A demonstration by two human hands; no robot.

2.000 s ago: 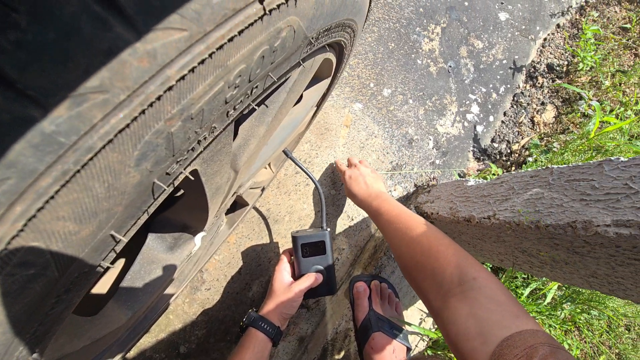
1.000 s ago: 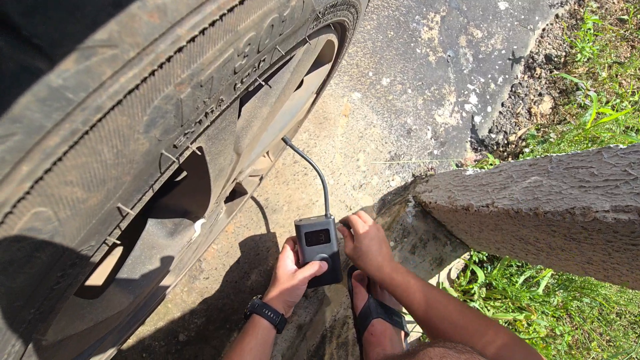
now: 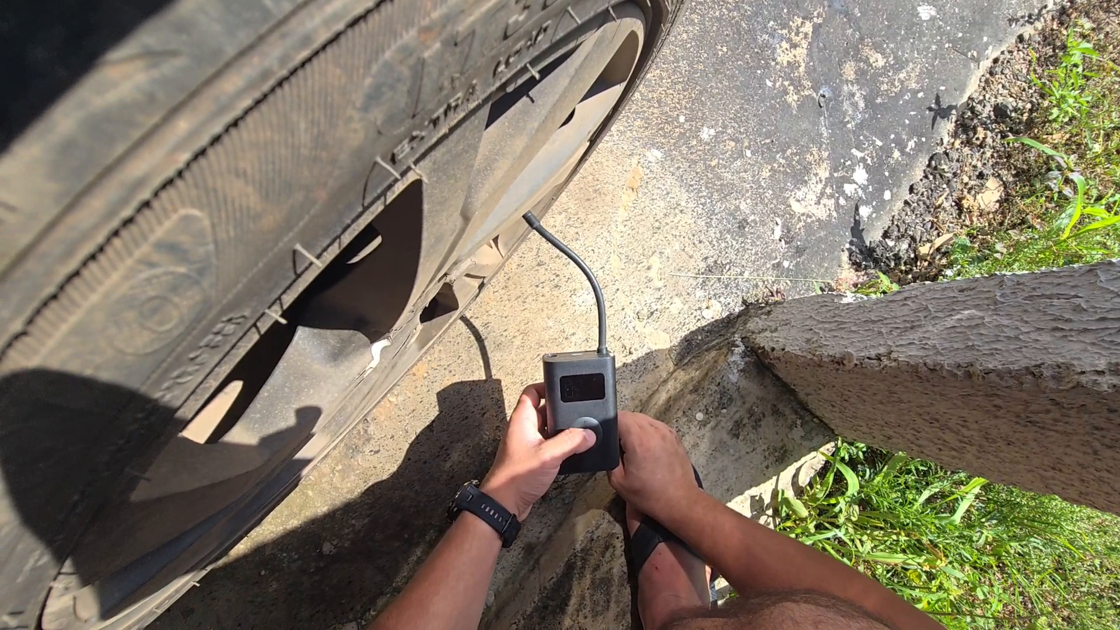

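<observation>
My left hand (image 3: 525, 455) grips a dark portable tyre inflator (image 3: 582, 446), its thumb on the round button pad below the small screen. From the inflator's top a black air hose (image 3: 588, 267) curves up to the alloy wheel (image 3: 525, 144), where its end meets the rim area; whether it sits on a valve cannot be told. My right hand (image 3: 652, 459) is at the inflator's lower right side, with its fingers curled and partly hidden, so its hold is unclear. The dusty tyre (image 3: 236, 166) fills the upper left.
A rough concrete post or wall (image 3: 945, 350) juts in from the right. Below the hands is a foot in a black sandal (image 3: 647, 542). Grass (image 3: 910, 525) and gravel (image 3: 954, 184) border the stained concrete ground (image 3: 744, 175). A watch (image 3: 484, 514) is on my left wrist.
My right hand was out on the ground side, right of the hose; it has come down and in to the inflator's side. My left hand keeps hold of the inflator.
</observation>
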